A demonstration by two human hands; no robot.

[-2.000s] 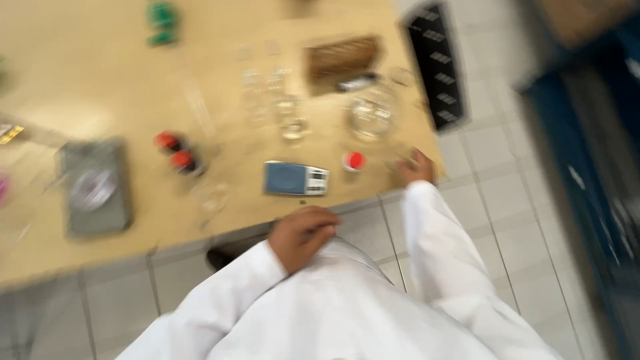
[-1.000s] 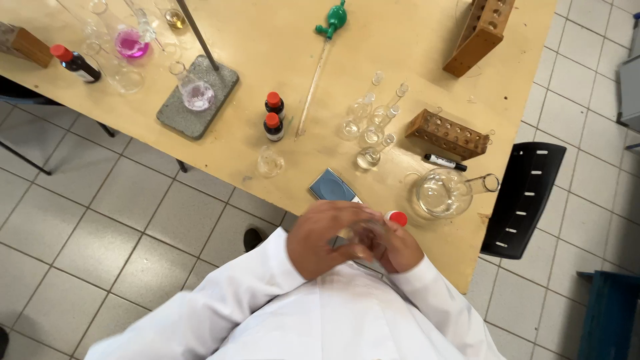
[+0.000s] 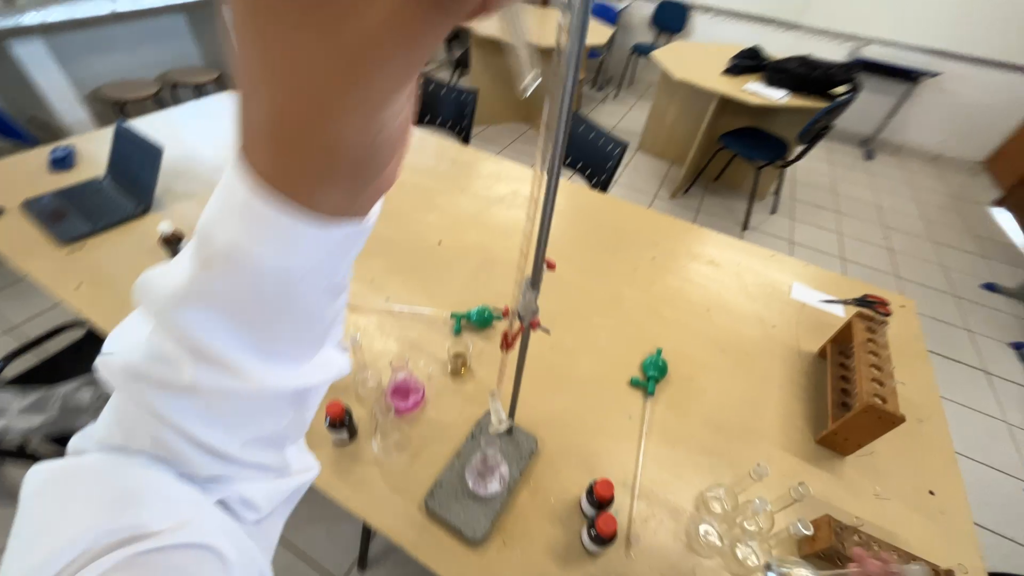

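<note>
My left hand (image 3: 336, 96) is raised, large and blurred, at the top; its fingers are cut off by the frame edge. Beside it a glass tube end (image 3: 528, 80) shows near the metal stand rod (image 3: 552, 184); whether I hold it is unclear. A clamp (image 3: 528, 304) holds a burette (image 3: 534, 216) upright over a flask of pale pink liquid (image 3: 487, 474) on the grey stand base (image 3: 456, 512). A sliver of my right hand (image 3: 870, 562) shows at the bottom right, by a small wooden rack (image 3: 828, 544) and several glass volumetric flasks (image 3: 752, 516).
Two red-capped bottles (image 3: 600, 512) stand right of the base, near a pipette with green bulb (image 3: 654, 370). A magenta-filled flask (image 3: 406, 392), a beaker (image 3: 459, 360) and another red-capped bottle (image 3: 340, 424) are on its left. Wooden rack (image 3: 860, 384), scissors (image 3: 868, 304) and laptop (image 3: 104, 188) lie farther out.
My hands were together over the table's front edge; now my left is raised high by the stand and my right is low at the right. The view has tilted up.
</note>
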